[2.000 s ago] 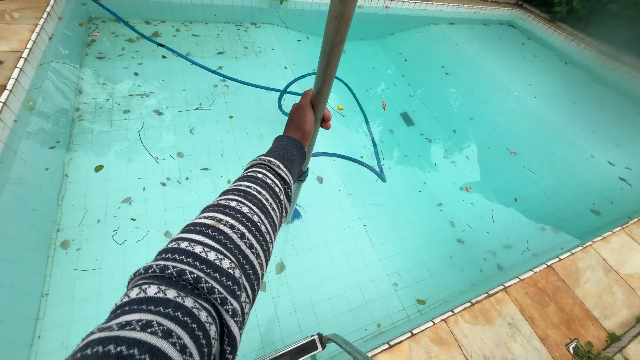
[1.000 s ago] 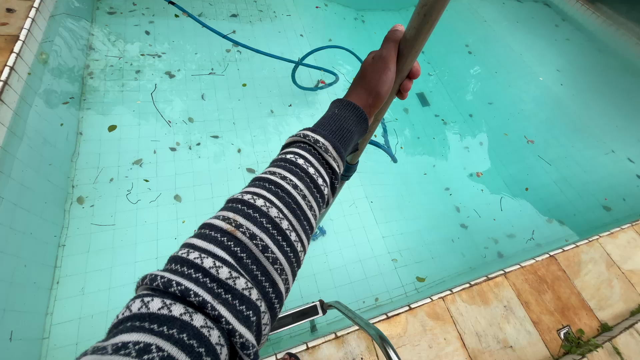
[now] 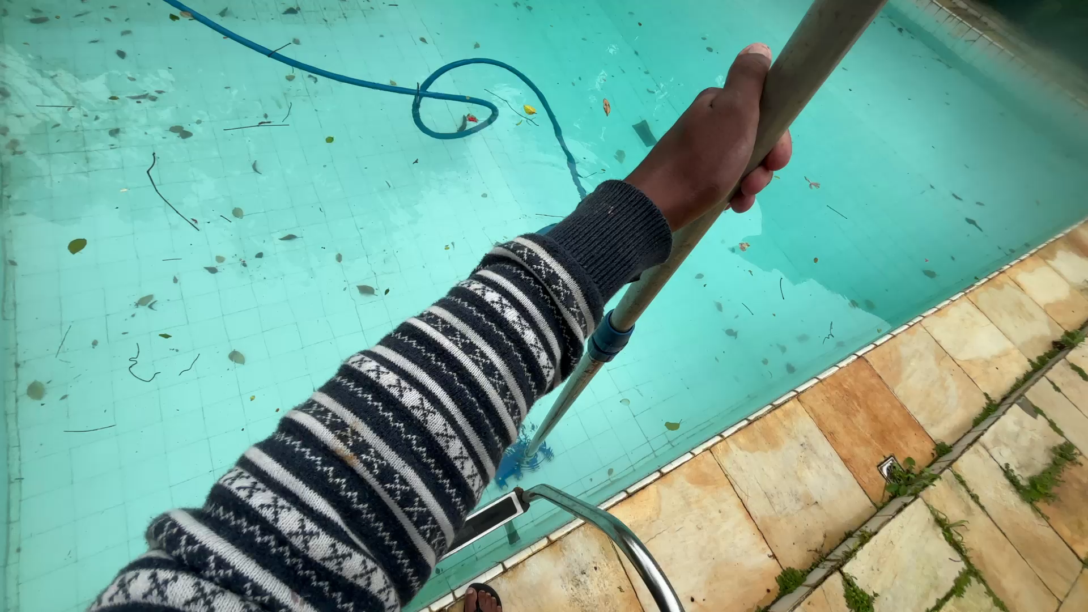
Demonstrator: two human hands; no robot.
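My left hand (image 3: 722,136), in a dark and white patterned knit sleeve, is wrapped around the upper part of a long metal telescopic pole (image 3: 816,59). The pole slants from the top right down into the pool water, and a blue locking collar (image 3: 609,337) sits on it below my wrist. At its lower end, beside my forearm, a blue pool cleaning head (image 3: 514,463) shows under water, partly hidden by the sleeve. A blue hose (image 3: 340,78) runs in from the top left, loops, and passes behind my arm. My right hand is out of view.
Leaves and twigs (image 3: 77,246) are scattered through the tiled pool. A curved metal ladder rail (image 3: 612,527) with a dark step (image 3: 489,520) stands at the near edge. Stone paving (image 3: 786,476) borders the pool, with weeds in its joints. A sandaled foot (image 3: 483,598) shows at the bottom.
My left hand has moved up and to the right in the view, still around the pole. The pole leans more to the right. The view has shifted toward the near edge.
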